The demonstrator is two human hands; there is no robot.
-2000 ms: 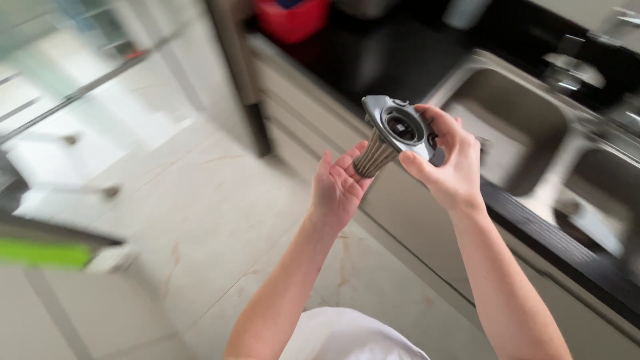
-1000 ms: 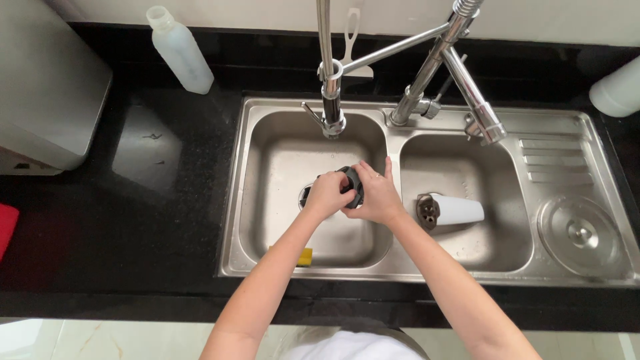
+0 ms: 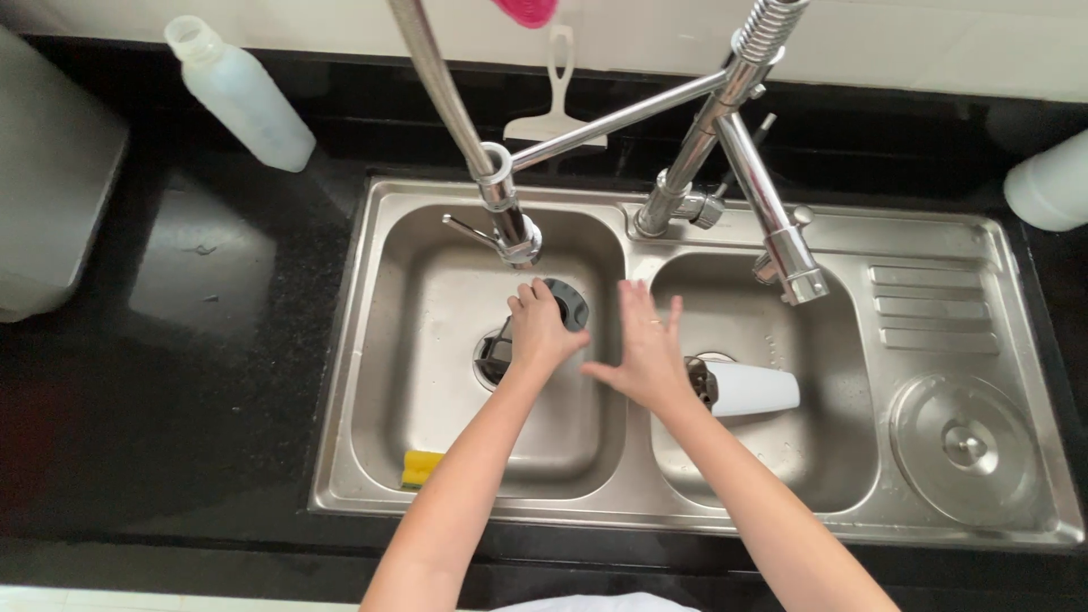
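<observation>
My left hand (image 3: 537, 331) is over the left basin (image 3: 442, 408), its fingers on a dark grey ring-shaped plastic part (image 3: 569, 304). Below and left of that hand, a black plastic piece (image 3: 493, 359) lies by the drain. My right hand (image 3: 650, 348), fingers spread and holding nothing, is above the divider and the left side of the right basin (image 3: 765, 476). Just right of it a white tapered container (image 3: 752, 388) with a dark, hollow end lies in that basin. The yellow sponge (image 3: 421, 467) rests at the left basin's near left corner.
A sprung faucet (image 3: 680, 170) reaches over the sink, its spray head (image 3: 517, 238) above the left basin. Behind stands a white squeegee (image 3: 557, 110). A translucent bottle (image 3: 251, 106) is at back left, a white container (image 3: 1054, 183) at back right. A round metal lid (image 3: 965, 446) sits on the drainboard.
The pleated filter part held in both hands two seconds ago is not plainly seen now. Since one second ago, my right hand has come off the dark part and moved right. The view has swung to the sink.
</observation>
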